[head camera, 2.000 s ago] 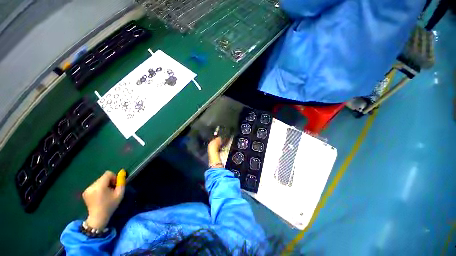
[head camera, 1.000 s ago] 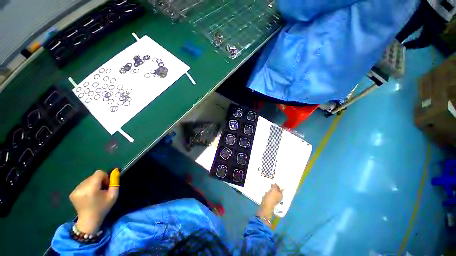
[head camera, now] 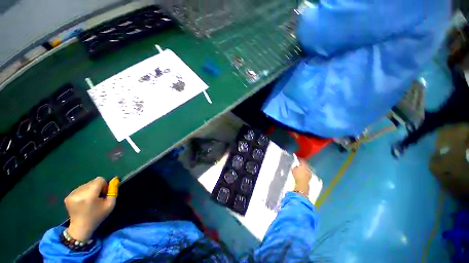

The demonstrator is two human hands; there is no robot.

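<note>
My left hand (head camera: pixel 90 205) is curled into a fist at the bench's front edge, with a yellow finger cot on one digit; nothing shows in it. My right hand (head camera: pixel 302 177) is over the right side of a white board (head camera: pixel 259 218) beside my lap, near the top end of a grey patterned strip (head camera: pixel 279 182). A small pale spot shows at its fingertips; whether it holds something is unclear. A black foam tray (head camera: pixel 240 169) with two rows of pockets holding pale-rimmed square housings lies on the board's left part.
On the green bench (head camera: pixel 169 131), a white parts sheet (head camera: pixel 149 110) bears small dark parts. Black trays lie at left (head camera: pixel 51 120) and back (head camera: pixel 126 31). Clear plastic trays (head camera: pixel 247 31) are at the back right. A person in a blue smock (head camera: pixel 355 77) sits beyond a red stool (head camera: pixel 311 145).
My right hand went from left of the lap-side tray to the board's lower end, then up to the strip's top end. My left hand stays in a fist. The view has shifted.
</note>
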